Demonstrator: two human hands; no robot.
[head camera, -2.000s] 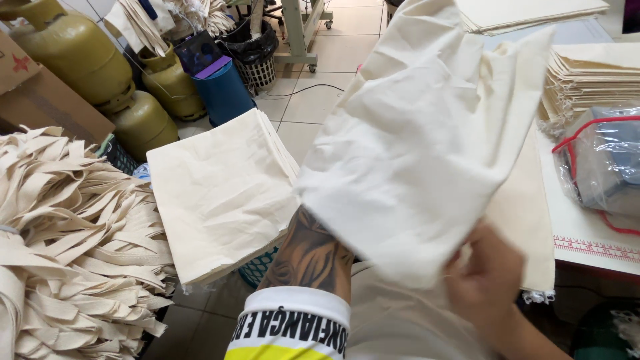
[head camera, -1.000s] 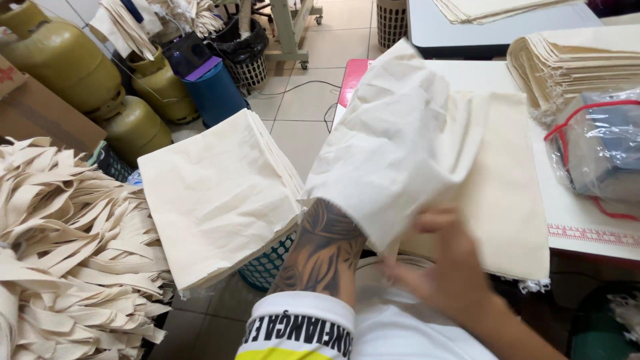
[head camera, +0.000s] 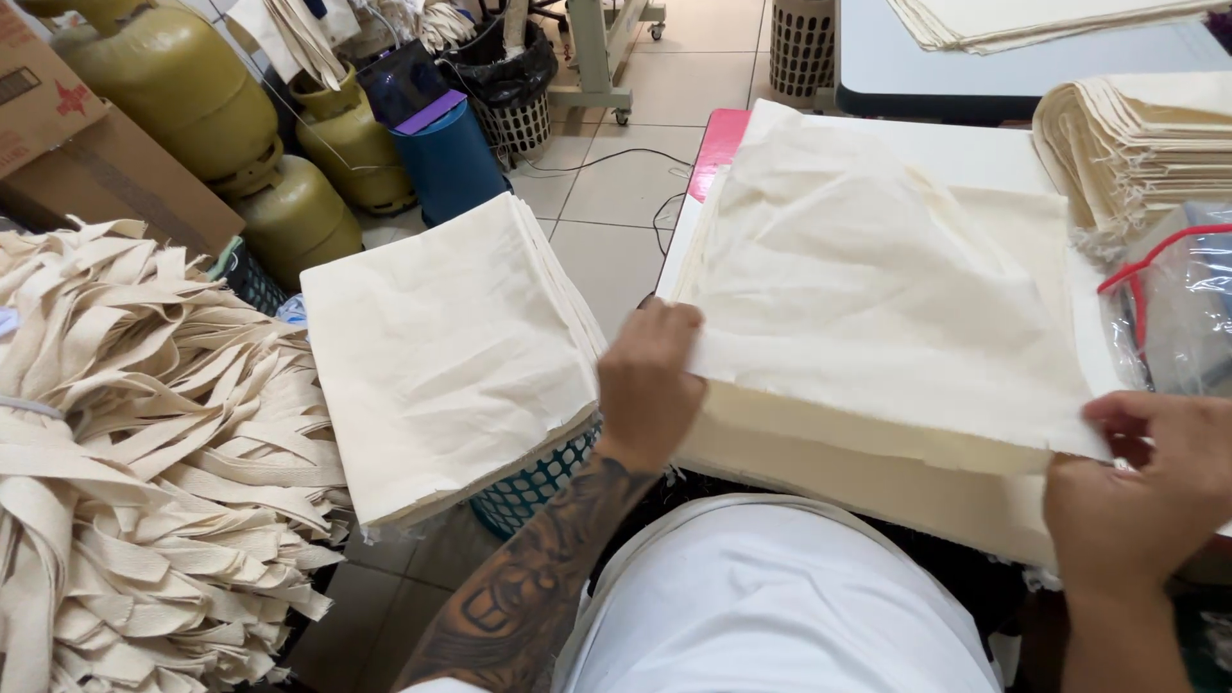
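Note:
A cream cloth bag or panel (head camera: 866, 289) stretches between my two hands above the white table. My left hand (head camera: 656, 371) is closed on its near left corner, and my right hand (head camera: 1136, 481) pinches its near right corner. Under it lies more cream fabric (head camera: 866, 472), whose near edge reaches the table edge. To the left of my left hand, a folded stack of similar cream cloth (head camera: 452, 356) rests on a teal plastic basket (head camera: 534, 486). Whether the held piece has one layer or two, I cannot tell.
Cream fabric strips (head camera: 183, 433) are heaped at the left. Behind them stand yellow-green gas cylinders (head camera: 173, 87), cardboard boxes (head camera: 115, 164) and a blue bin (head camera: 448, 159). On the table's right are a folded fabric pile (head camera: 1126, 154) and a clear plastic bag with red trim (head camera: 1189, 308).
The cream cloth, earlier draped over my left arm, is now spread out low over the table. My left hand, hidden inside or behind the cloth before, shows at its corner; my right hand has moved right.

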